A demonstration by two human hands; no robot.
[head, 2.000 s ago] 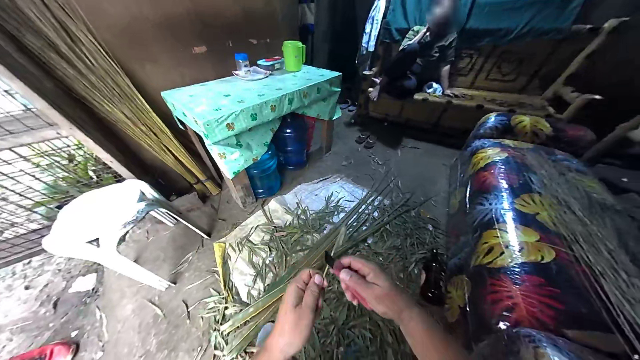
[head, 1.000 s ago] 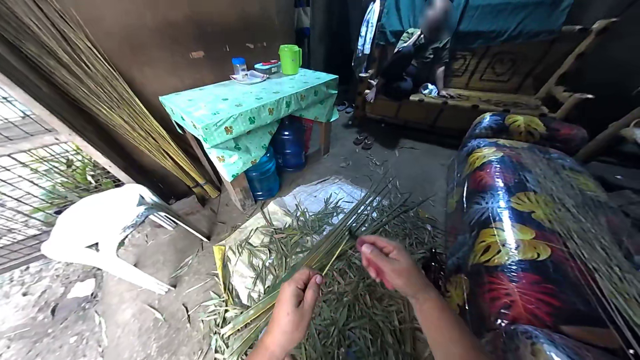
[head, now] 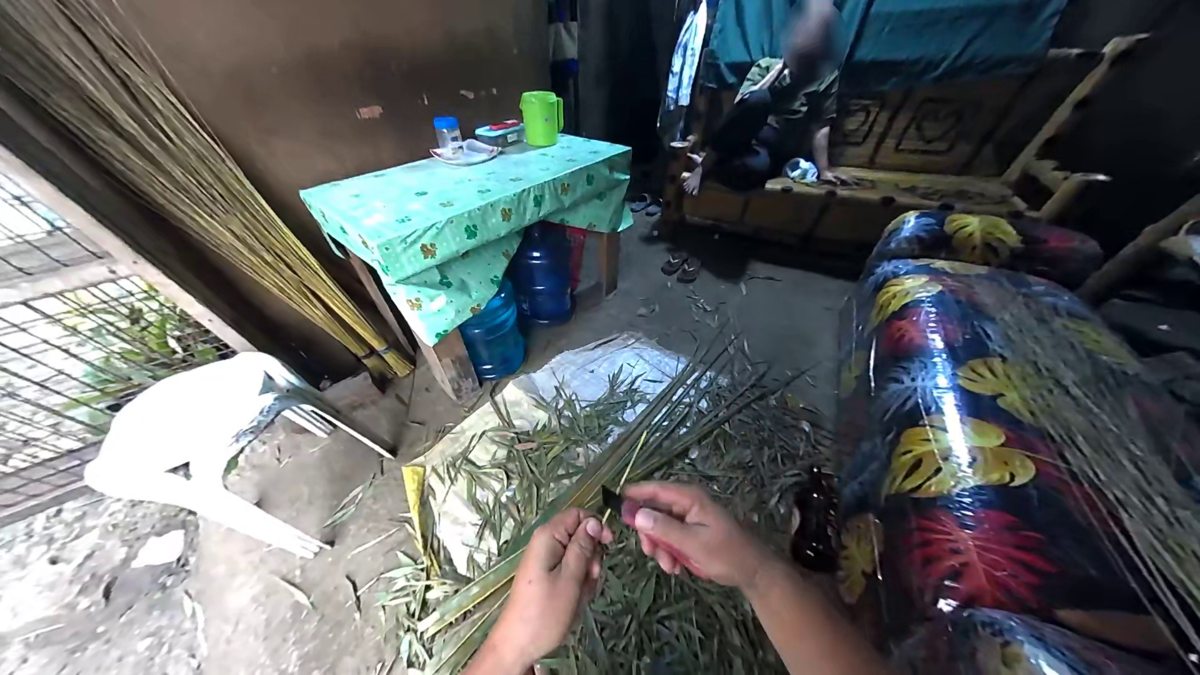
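Note:
My left hand (head: 562,562) pinches a thin green-yellow leaf strip or midrib (head: 636,461) between thumb and fingers. Close on its right, my right hand (head: 689,534) grips the reddish handle of a small dark-bladed knife (head: 613,501), whose blade is up against the strip. Under and beyond the hands lies a bundle of long split palm fronds (head: 562,506), slanting from lower left to upper right. Around it spread many loose leaf cuttings (head: 647,619), partly on pale sacking (head: 469,511). The lower end of the held strip is hidden by my hands.
A white plastic chair (head: 187,441) is tipped over at left. Behind stands a table with a green cloth (head: 469,206), water jugs (head: 544,277) beneath it. A plastic-wrapped, leaf-patterned cushion (head: 966,422) borders the right, near a dark bottle (head: 814,520). A person (head: 778,112) sits on a wooden bench (head: 900,183).
One second ago my right hand was farther from my left; now the two are close together, with the blade at the strip. Both hands keep their hold.

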